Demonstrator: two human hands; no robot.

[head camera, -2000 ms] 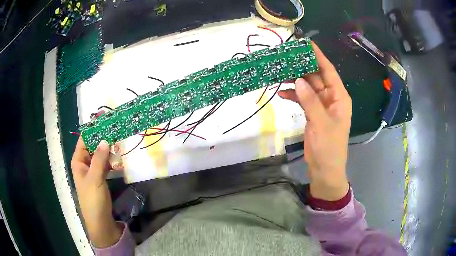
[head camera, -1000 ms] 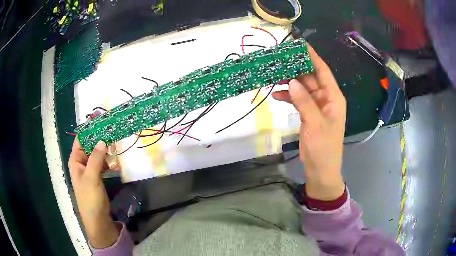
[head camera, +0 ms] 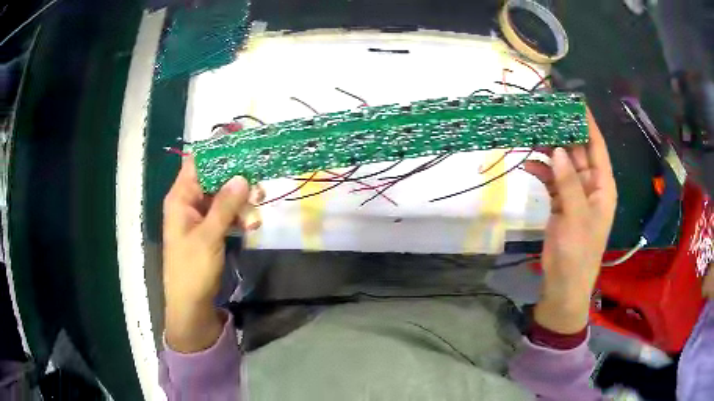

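A long green PCB strip [head camera: 391,135] is held over the white work pad [head camera: 274,66], its densely soldered side facing up. Red and black lead wires [head camera: 376,186] stick out along both long edges. My left hand [head camera: 200,243] grips the left end, thumb on top, fingers beneath. My right hand [head camera: 579,211] grips the right end, thumb at the lower edge, fingers behind. The underside of the strip is hidden.
A masking tape roll [head camera: 534,30] lies behind the pad. A glue gun [head camera: 664,205] with a cord lies at the right mat edge. A green wire bundle or parts [head camera: 202,37] lies back left. A red container [head camera: 665,294] and another person's sleeve [head camera: 699,356] are at right.
The view has turned and shifted, so bench items appear farther right and the strip looks more level. The red container has come into view at right. Both hands keep their hold.
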